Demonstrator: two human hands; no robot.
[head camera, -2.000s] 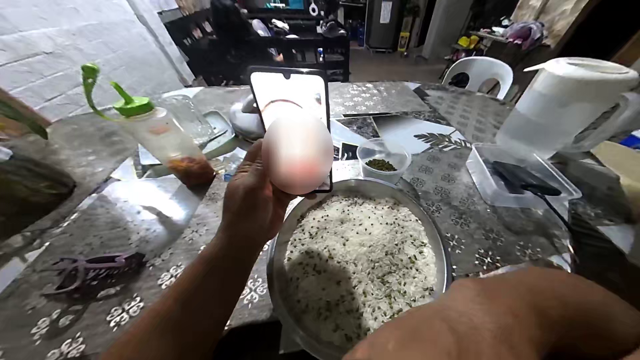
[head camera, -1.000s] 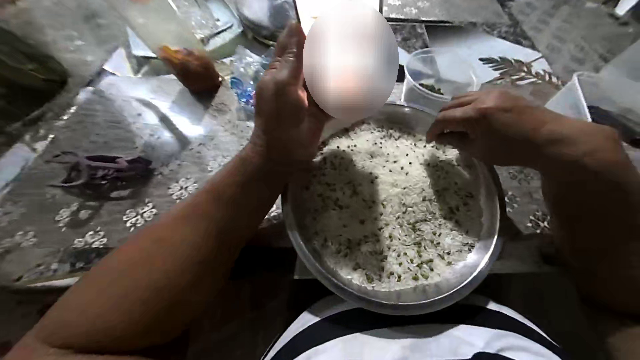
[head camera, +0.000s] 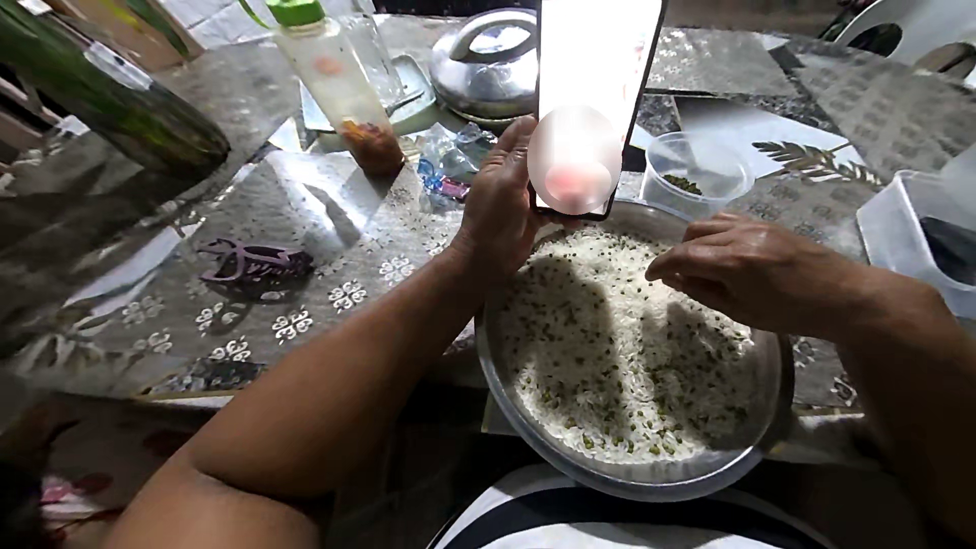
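Note:
My left hand (head camera: 499, 202) holds a smartphone (head camera: 598, 69) upright, its bright screen facing me, over the far rim of a metal bowl. White rice (head camera: 629, 343) mixed with small green beans fills much of the bowl (head camera: 602, 484), which stands at the near table edge. Above the right part of the rice is my right hand (head camera: 732, 267), fingers bent and pointing left; whether its fingertips pinch a bean cannot be told. Just beyond the bowl, a clear round plastic tub (head camera: 698, 171) contains some green beans (head camera: 682, 184).
At the back left stand a green-capped bottle (head camera: 335, 84) and a lidded metal pot (head camera: 488, 69). A purple hair clip (head camera: 255, 263) lies on the patterned tablecloth (head camera: 347, 296). Crumpled clear plastic (head camera: 450, 164) is left of the phone. To the right is a clear rectangular container (head camera: 907, 229).
My right hand came from the near right foreground to above the rice. Since one second ago it has shifted slightly toward me over the bowl. My left hand keeps the phone raised. The view has tilted.

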